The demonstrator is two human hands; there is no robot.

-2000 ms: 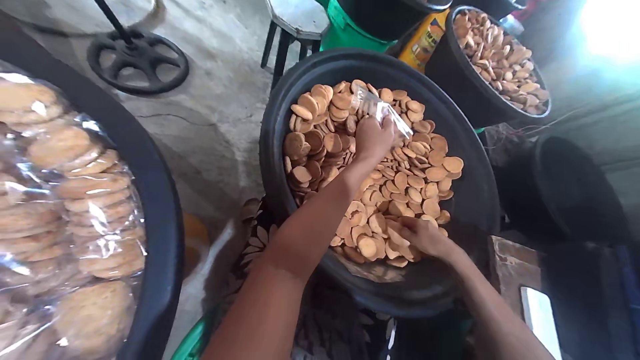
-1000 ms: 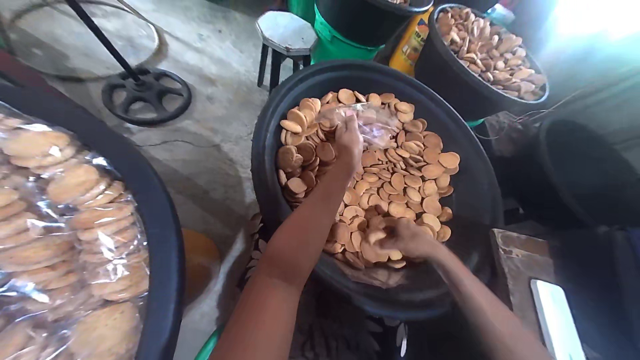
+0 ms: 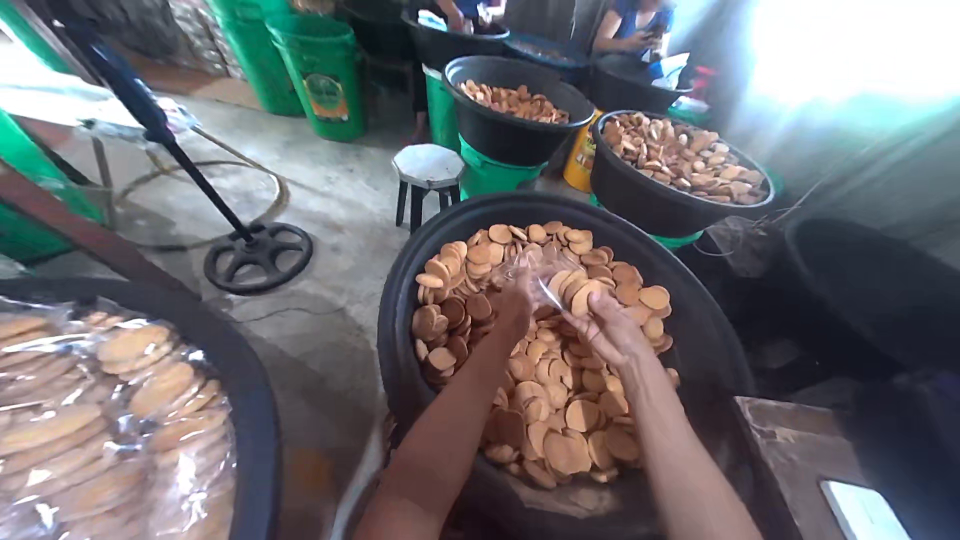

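A large black plastic tub (image 3: 405,300) full of round flat brown biscuits (image 3: 566,450) stands in front of me. Over the pile, my left hand (image 3: 525,281) grips a clear plastic bag (image 3: 551,262). My right hand (image 3: 611,326) holds a short stack of biscuits (image 3: 581,292) at the bag's mouth, fingers curled around them; whether the stack is partly inside the bag I cannot tell. At the lower left, a second black tub (image 3: 259,420) holds clear bags packed with biscuits (image 3: 60,435).
Farther tubs of biscuits (image 3: 600,150) (image 3: 454,75) stand on buckets. A white-topped stool (image 3: 429,165), a stand with a black wheel-shaped base (image 3: 259,257) and a green bucket (image 3: 322,82) are beyond. A white device (image 3: 862,510) lies on a wooden surface at right. Two people work at the back.
My right hand has risen from the lower part of the pile to the bag, now with a stack of biscuits. My left hand still holds the bag. The view has tilted up.
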